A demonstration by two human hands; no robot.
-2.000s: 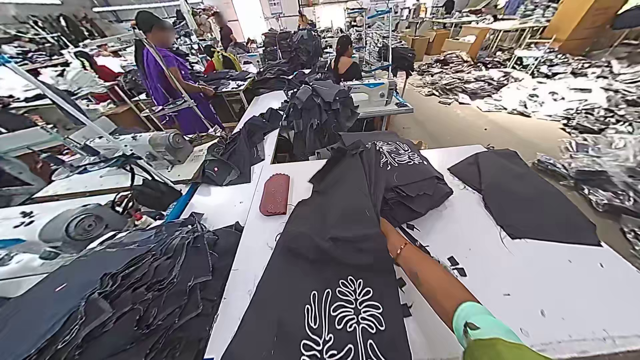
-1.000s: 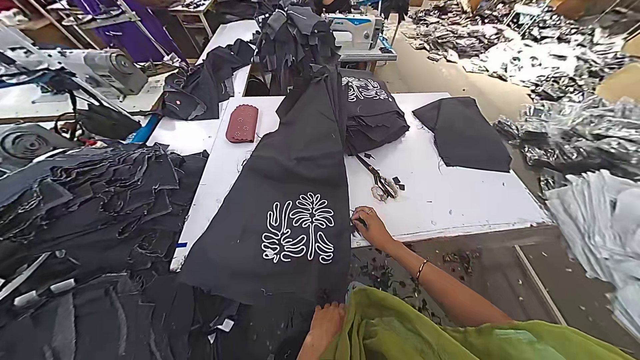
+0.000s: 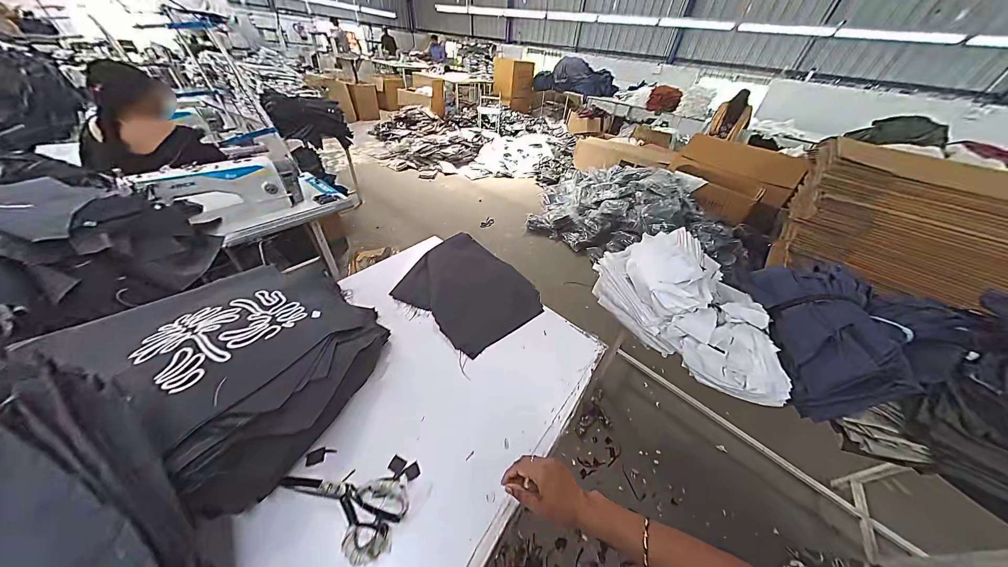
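My right hand [image 3: 547, 492], with a bangle on the wrist, is over the right edge of the white table, its fingers curled; whether it pinches something small cannot be told. To its left a pair of scissors [image 3: 350, 504] with wrapped handles lies on the table beside small dark scraps. A stack of dark fabric panels [image 3: 260, 394], the top one bearing a white leaf-like design, lies at the left. Dark cloth [image 3: 55, 472] fills the lower left corner. A separate dark fabric piece [image 3: 472, 291] rests near the table's far end. My left hand is out of view.
Beyond the white table [image 3: 457, 425], a sewing machine [image 3: 224, 189] stands at the left with a person [image 3: 142, 126] behind it. White fabric [image 3: 693, 315] and navy fabric [image 3: 835, 339] are piled at the right, before stacked cardboard [image 3: 890, 220]. Scraps litter the floor [image 3: 677, 472].
The view has swung up and to the right. My left hand, seen at the lower edge one second ago, has left the view. My right hand is no longer beside the long printed panel.
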